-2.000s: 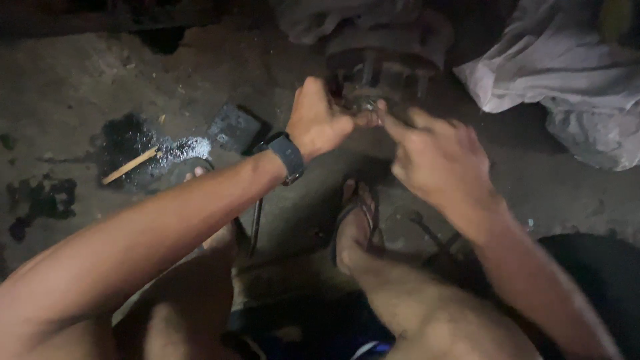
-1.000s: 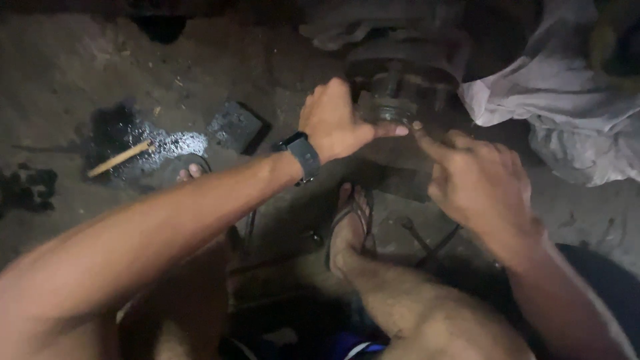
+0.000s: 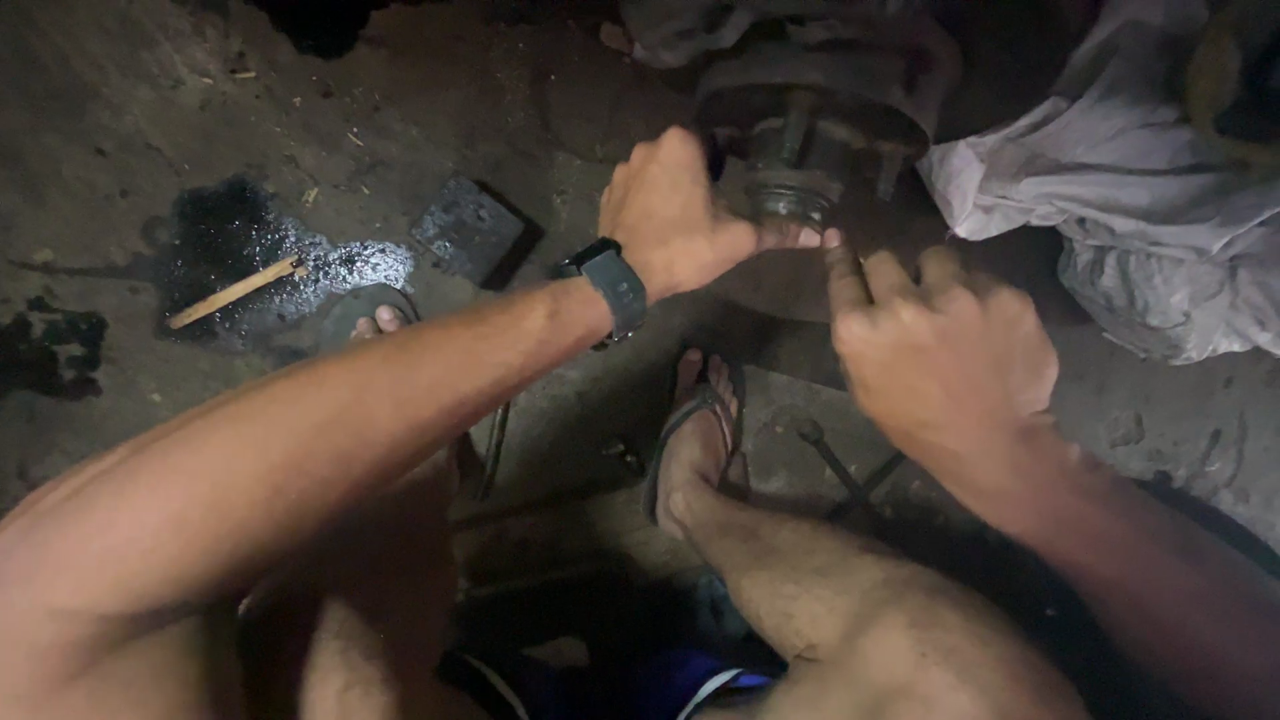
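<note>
A round metal hub assembly (image 3: 795, 190) with bolt-like studs sits at the top centre, dim and partly in shadow. My left hand (image 3: 680, 215), below a dark wristwatch (image 3: 612, 290), has its thumb stretched across the near end of the hub's threaded or ringed centre. Its other fingers are curled at the hub's left side, and whether they grip anything is hidden. My right hand (image 3: 935, 335) is just to the lower right, its index fingertip at the tip of my left thumb. The right hand's other fingers are loosely bent, with no object visible in them.
A wooden stick (image 3: 235, 292) lies on a wet dark patch at the left, near a dark square block (image 3: 468, 230). Pale cloth or sacking (image 3: 1130, 190) hangs at the right. A cross-shaped metal tool (image 3: 835, 460) lies beside my sandalled foot (image 3: 698, 430).
Two seconds ago both hands were bunched at the hub's centre. Now my left thumb is extended across its near end, and the ringed centre shows more plainly.
</note>
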